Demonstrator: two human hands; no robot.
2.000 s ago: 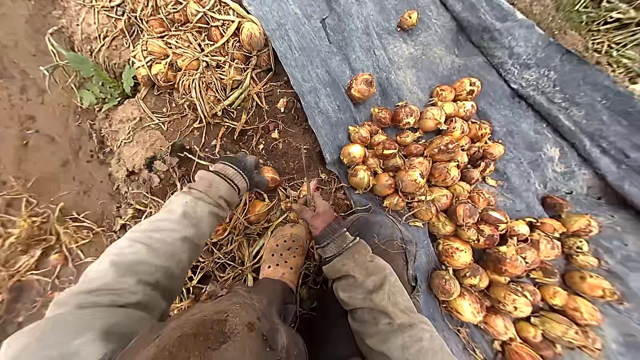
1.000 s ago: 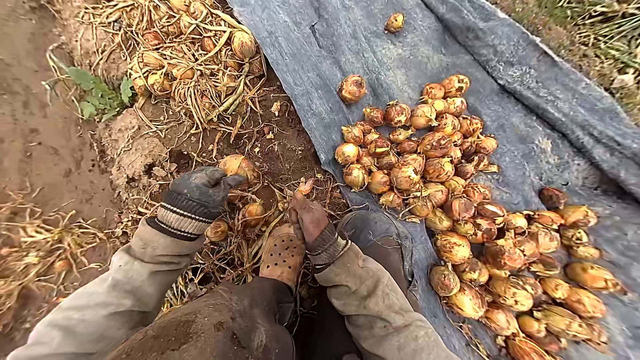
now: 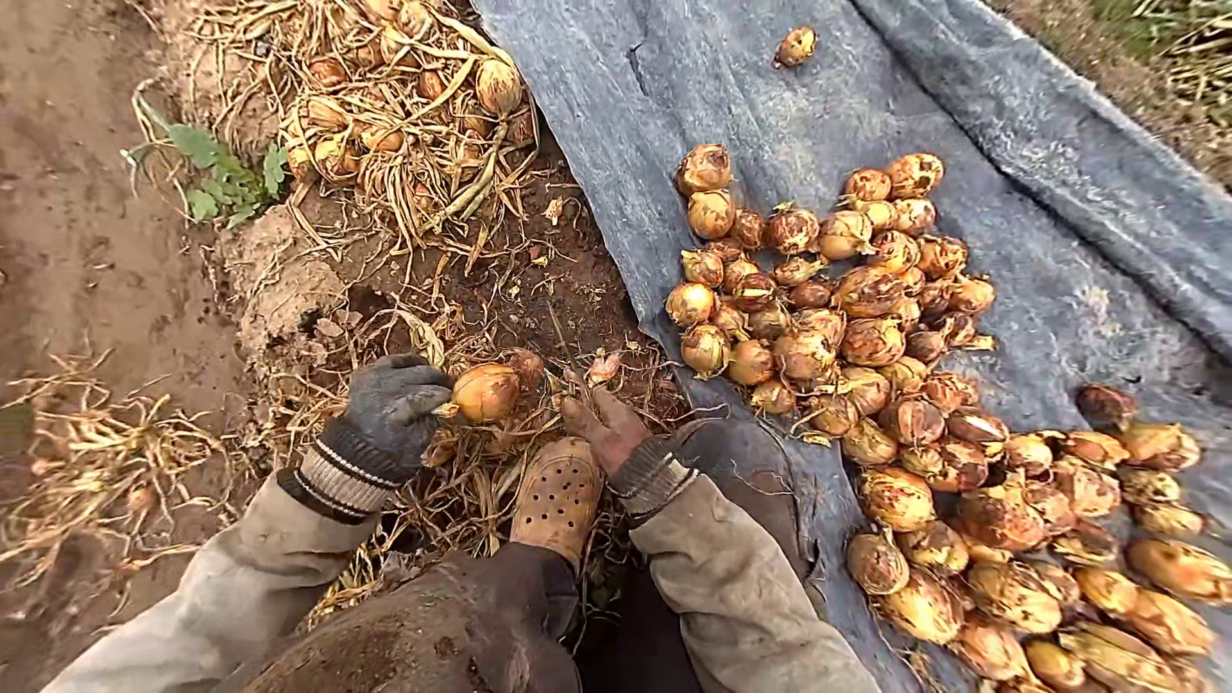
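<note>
My left hand (image 3: 397, 409), in a dark glove, closes on the dry neck of a yellow onion (image 3: 486, 393) whose bulb points right. Another onion (image 3: 526, 368) lies just behind that bulb, partly hidden. My right hand (image 3: 606, 430) is low over the soil, above the toe of a tan perforated clog (image 3: 558, 500). A thin dark strip, perhaps a blade, shows beyond its fingertips; whether the hand grips it is unclear. A small pale onion or root end (image 3: 603, 368) is near those fingers. Many onions (image 3: 871, 342) lie on a grey-blue fabric sheet (image 3: 635, 115) at right.
Onions with long dry leaves (image 3: 385, 125) are heaped at the upper left, beside a green leafy plant (image 3: 226, 178). More dry leaves (image 3: 106, 462) lie on the brown soil at left. A lone onion (image 3: 796, 46) sits near the sheet's top.
One more onion lies on the sheet, touching the formerly separate onion above the pile. My left hand, with no onion plainly in it a second ago, now has one by the neck.
</note>
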